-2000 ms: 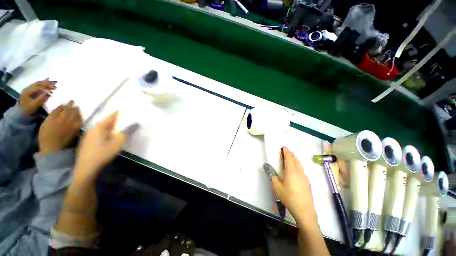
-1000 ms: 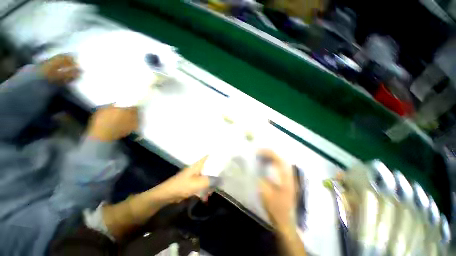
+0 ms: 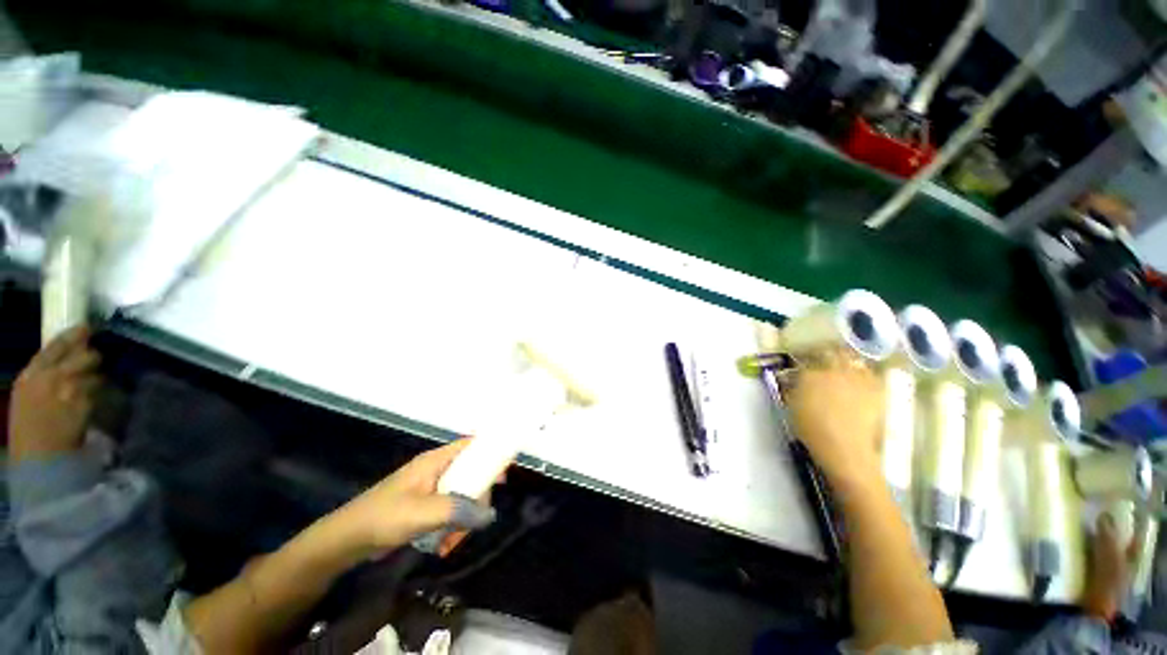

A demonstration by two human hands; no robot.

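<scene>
My left hand (image 3: 429,497), with grey covers on its fingertips, is closed around the handle of a cream-white hair dryer (image 3: 493,448). The dryer points up and right over the white bench; its head is washed out by glare. My right hand (image 3: 838,407) is around the upper handle of the nearest dryer in the right row, just below its head (image 3: 865,323). My hand and forearm hide that handle. A hammer with a yellow-green head (image 3: 758,366) and black handle lies beside this hand, partly covered. A thick black pen-like stick (image 3: 686,407) lies between my hands.
Several dryers (image 3: 944,441) stand in a row at right, openings up. A neighbour's hand (image 3: 54,384) holds a white handle at far left, beside white sheets (image 3: 211,160). Another person's hand (image 3: 1107,563) is at far right. Beyond the green belt (image 3: 512,173) is a red basket (image 3: 889,147).
My left hand has come from the neighbour's side and now holds a dryer. My right hand has moved from the middle of the bench to the row. The neighbour's hands have moved left.
</scene>
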